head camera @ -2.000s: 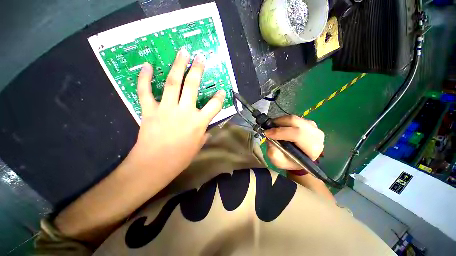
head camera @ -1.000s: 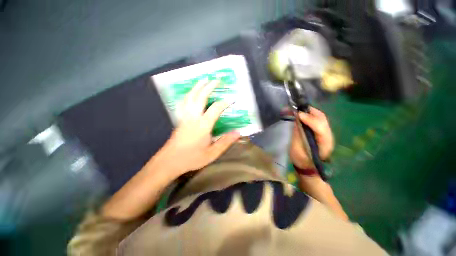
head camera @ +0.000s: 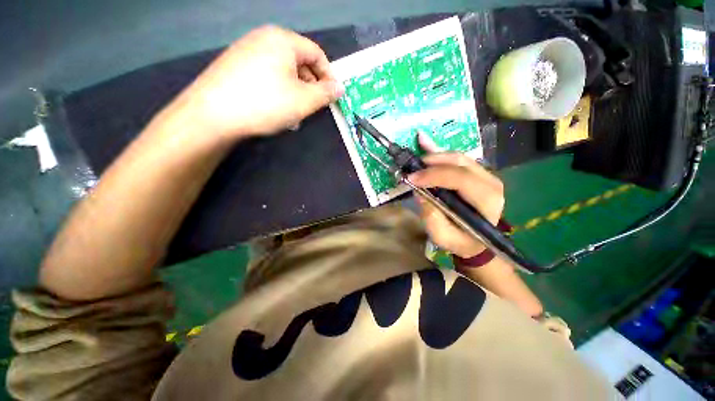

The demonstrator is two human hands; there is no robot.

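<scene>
The green circuit board [head camera: 408, 86] lies on a white pad [head camera: 467, 63], whose rim shows around it. My left hand [head camera: 270, 82] pinches the pad's left edge near the upper left corner with thumb and fingertips. My right hand [head camera: 462, 196] holds the black soldering iron [head camera: 462, 210] like a pen, some fingers near the board's lower right. The iron's tip and a thin metal wire guide [head camera: 368, 153] point at the board's left part. Whether the tip touches the board I cannot tell.
A pale yellow-green cup [head camera: 513, 82] with silvery bits stands right of the board, beside a yellow sponge [head camera: 573, 125]. A dark ridged box [head camera: 633, 110] is further right. The iron's cable [head camera: 627, 235] curves up the right side. The ledge [head camera: 227, 196] is black.
My left hand has moved from flat on the board to the pad's left edge. My right hand has brought the iron from the cup over to the board's left part.
</scene>
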